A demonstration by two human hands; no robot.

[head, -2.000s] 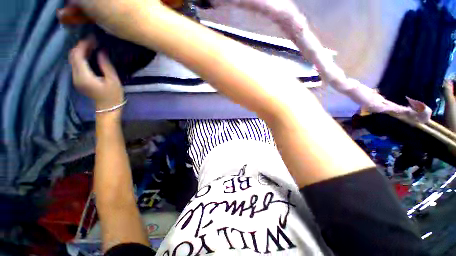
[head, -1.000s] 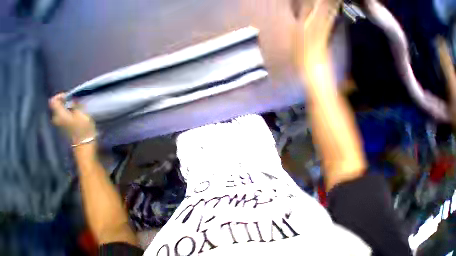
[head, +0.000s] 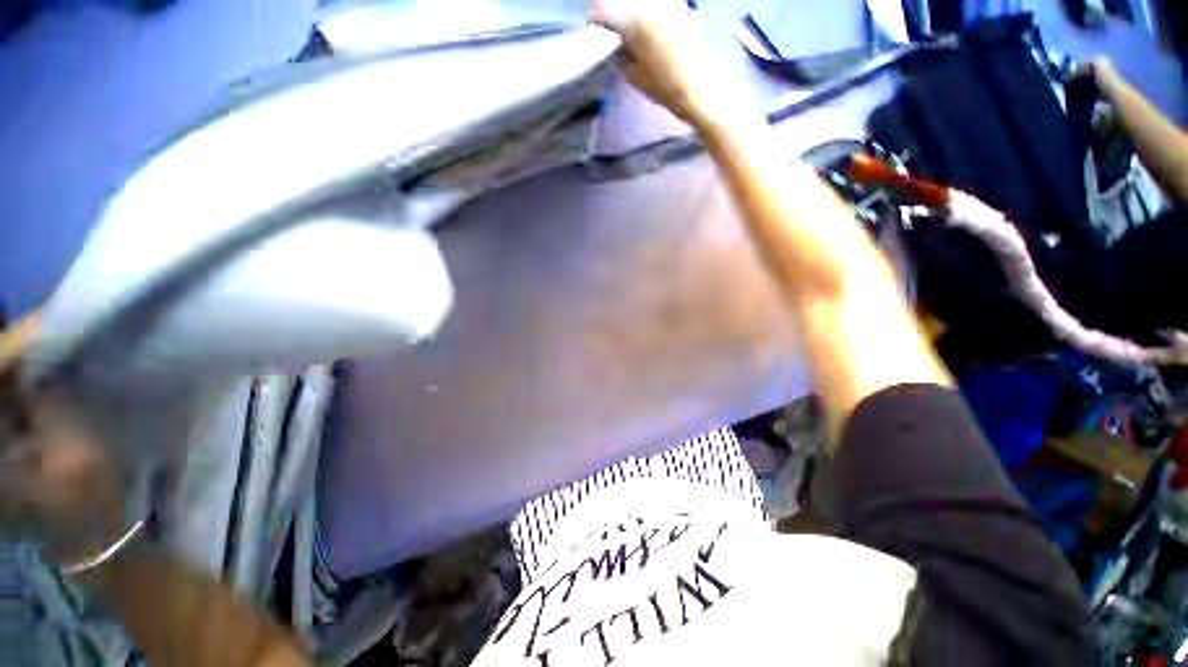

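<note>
A light grey and white garment piece point(head: 306, 143) with dark bands is stretched in the air above the pressing table's left part, one part hanging in a fold. My right hand point(head: 648, 55) grips its far end near the top middle. My left hand point(head: 59, 456) is blurred at the left edge by the piece's near end; its fingers are hard to make out. The steam iron's orange-brown handle point(head: 899, 180) is at the right, with no hand on it, and the pale pink hose point(head: 1029, 280) runs from it to the right.
The lilac pressing table point(head: 586, 313) has a brownish patch. More striped pieces point(head: 834, 78) lie at its far side. Pressed pieces point(head: 267, 456) drape at the left edge. Dark garments point(head: 984, 143) hang behind the iron. Another person's arm point(head: 1144, 124) shows at the upper right.
The striped piece that lay on the table is no longer there. My right hand has moved to the far side and holds up a piece. The iron now shows standing at the right.
</note>
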